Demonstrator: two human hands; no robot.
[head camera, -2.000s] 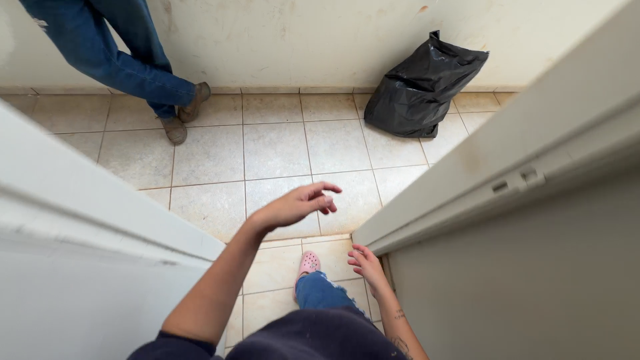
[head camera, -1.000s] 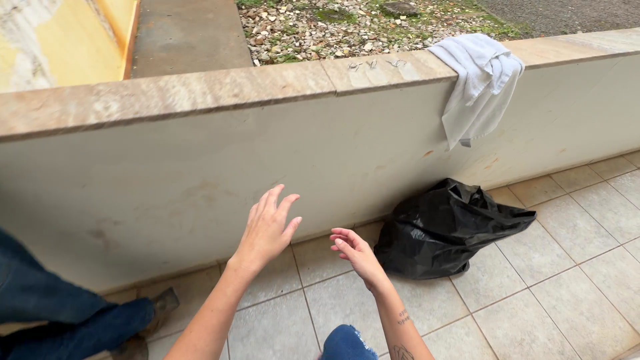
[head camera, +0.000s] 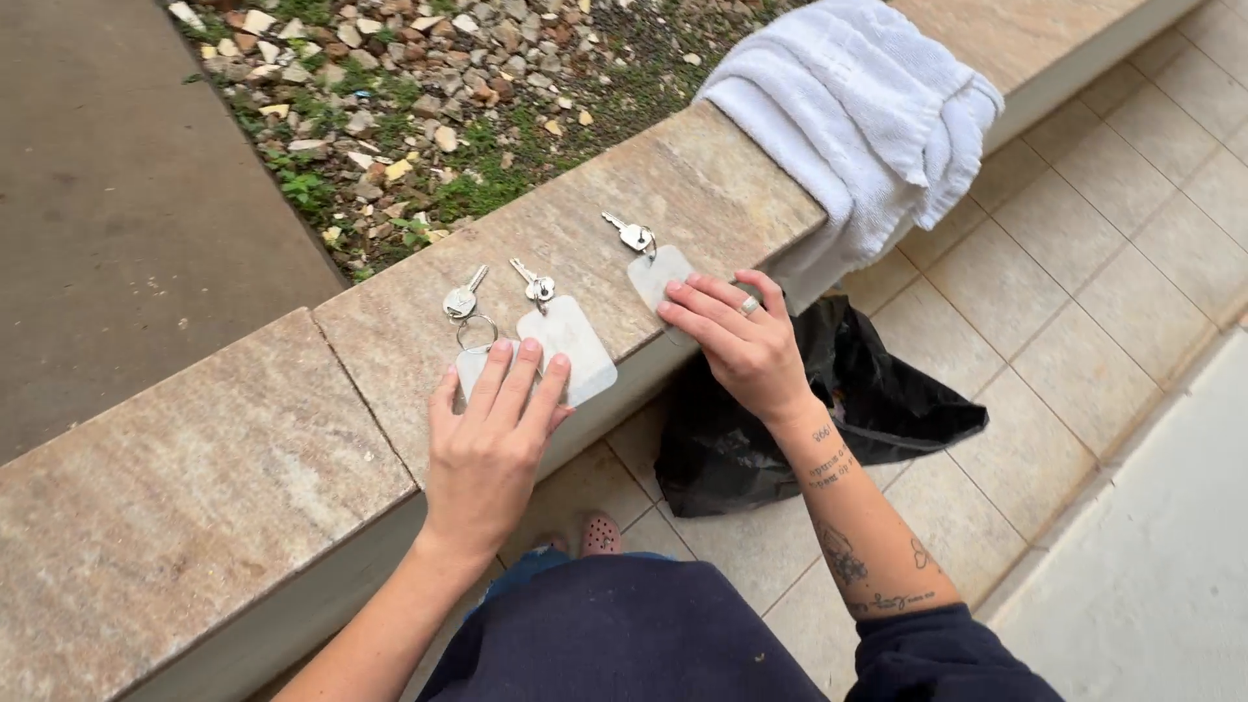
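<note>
Three keys, each ringed to a pale flat tag, lie on the stone top of a low wall (head camera: 244, 439). My left hand (head camera: 492, 439) rests its fingertips on the left tag (head camera: 472, 369) and at the edge of the middle tag (head camera: 575, 346). Beyond these tags are the left key (head camera: 464, 294) and the middle key (head camera: 533, 281). The fingers of my right hand (head camera: 746, 341) lie over the lower part of the right tag (head camera: 655, 273), with its key (head camera: 629, 232) past it. Whether either hand grips a tag is unclear.
A white towel (head camera: 858, 117) hangs over the wall to the right. Below it, a black plastic bag (head camera: 731, 458) stands on the tiled floor (head camera: 1053, 361). Gravel with small plants (head camera: 419, 117) and a concrete slab (head camera: 127, 195) lie beyond the wall.
The view has moved from a doorway to the low wall. Both hands, raised with nothing in them a second ago, now touch the tags on its top.
</note>
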